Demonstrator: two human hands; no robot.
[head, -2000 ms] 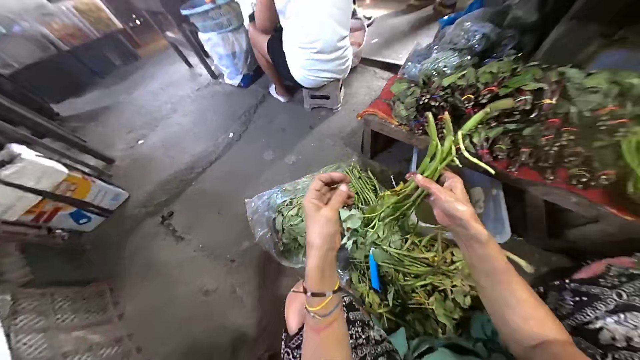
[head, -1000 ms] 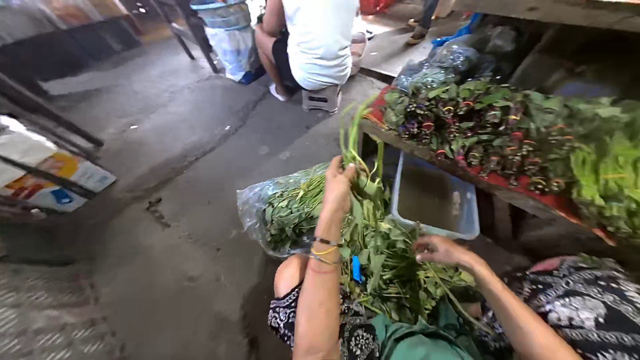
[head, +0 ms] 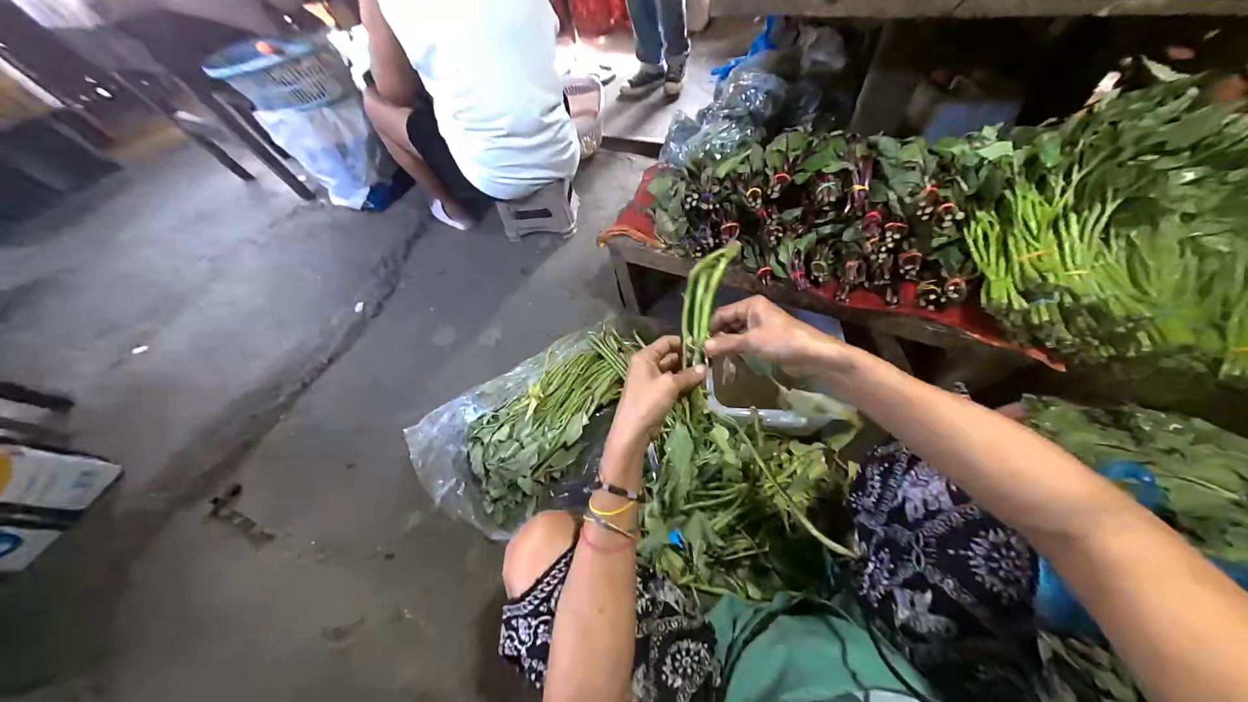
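My left hand [head: 655,385] grips a small bunch of green leafy stems [head: 704,292], held upright in front of me. At the right side of the same bunch, my right hand [head: 765,336] pinches the stems between thumb and fingers. Loose leafy greens [head: 721,487] lie heaped over my lap, with a small blue object [head: 676,538] among them. To the left, more greens [head: 546,419] rest in a clear plastic bag [head: 444,453]. Behind my hands is a clear plastic tub [head: 770,419], partly hidden by the right hand and leaves.
A low wooden stand [head: 877,327] with red cloth holds banded purple-stemmed bunches [head: 838,214] and light green bunches [head: 1053,244]. Ahead, a person in a white shirt [head: 497,88] sits on a plastic stool [head: 539,212] near a blue basket [head: 283,78]. A printed carton [head: 49,497] is at far left.
My right hand has moved up and left from over the lap greens to the bunch. The left hand still holds stems.
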